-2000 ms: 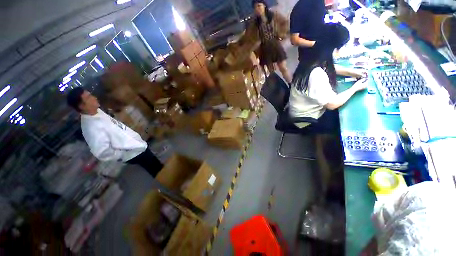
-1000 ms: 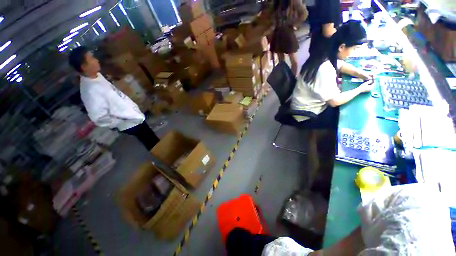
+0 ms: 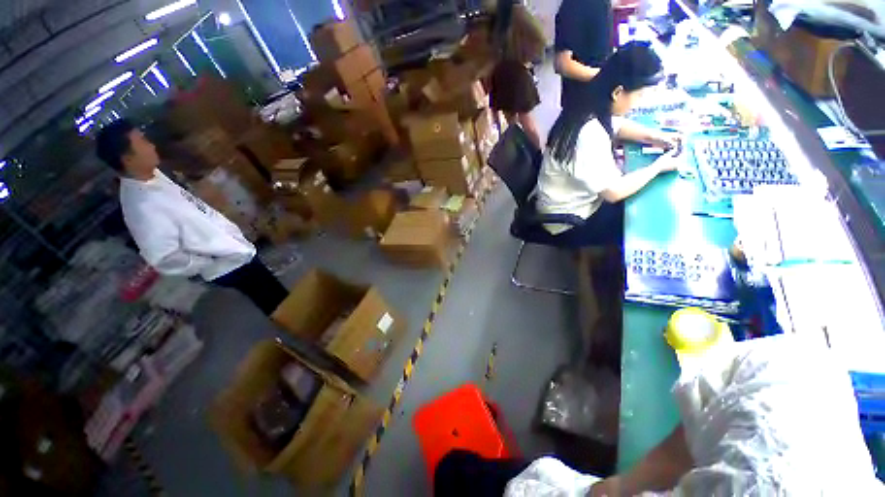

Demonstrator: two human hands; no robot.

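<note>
A yellow tape roll (image 3: 693, 332) lies on the green bench near its front edge. Behind it is a blue-white tray (image 3: 679, 270) with rows of small round dark pieces. A second tray (image 3: 745, 165) with a dense grid of pieces lies farther along. My loose whitish sleeve (image 3: 776, 417) and a bare forearm cross the bottom right, at the bench edge. The forearm runs to the bottom edge beside white cloth and a dark shape I cannot identify. No hand of mine can be made out. My left hand is out of the picture.
White papers (image 3: 815, 262) lie right of the trays. A person (image 3: 582, 170) sits at the bench on a black chair (image 3: 517, 180); others stand behind and at left. An orange-red stool (image 3: 461, 427), open cartons (image 3: 359, 340) and a clear plastic bag (image 3: 571, 400) are on the floor.
Since two seconds ago, the view has shifted, and the dark shape, white cloth and bare forearm have come in at the bottom. In the last second, the bench has shifted left in the picture.
</note>
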